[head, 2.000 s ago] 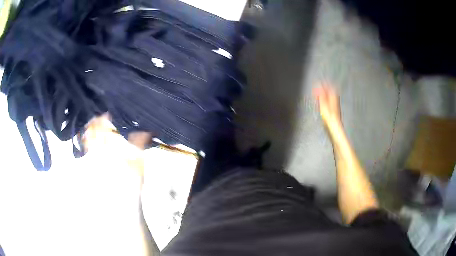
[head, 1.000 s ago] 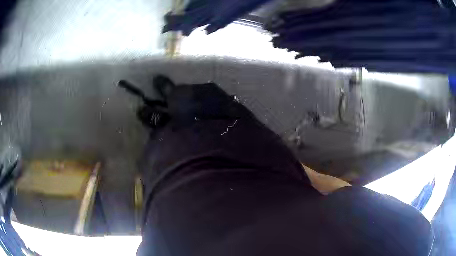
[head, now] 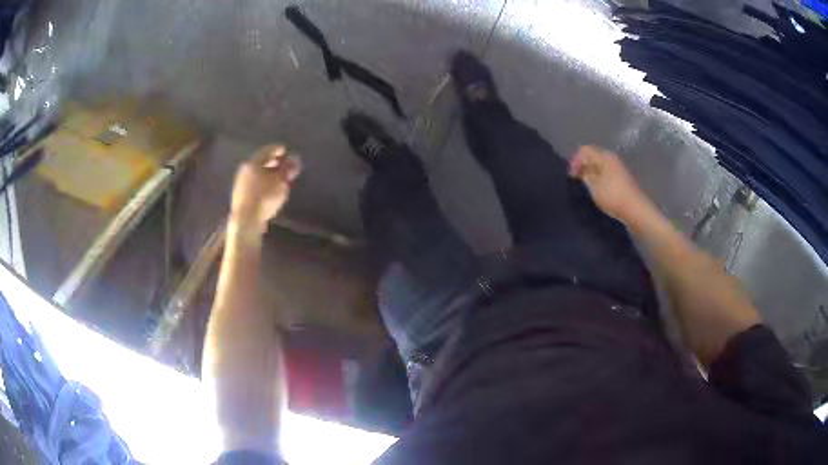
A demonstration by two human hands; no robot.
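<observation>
My left hand (head: 263,186) is left of my legs, above the floor, its fingers curled in and nothing visible in them. My right hand (head: 601,174) is right of my legs, also loosely curled with nothing visible in it. Dark navy garment strips (head: 726,86) form a thick row with ragged ends at the upper right, away from both hands. A dark strip-like piece (head: 338,68) lies on the grey floor (head: 236,82) ahead of my shoes.
A tan board (head: 104,150) with pale bars is at the left. A glaring white surface (head: 136,381) crosses the lower left, with blue-looking strips (head: 54,400) at the corner. A red item (head: 316,368) is low beside my left forearm. Thin metal parts (head: 726,218) stand at the right.
The view has turned; the navy row has shifted to the upper right. Both hands are now in view, where only part of a forearm showed one second ago. My legs are apart.
</observation>
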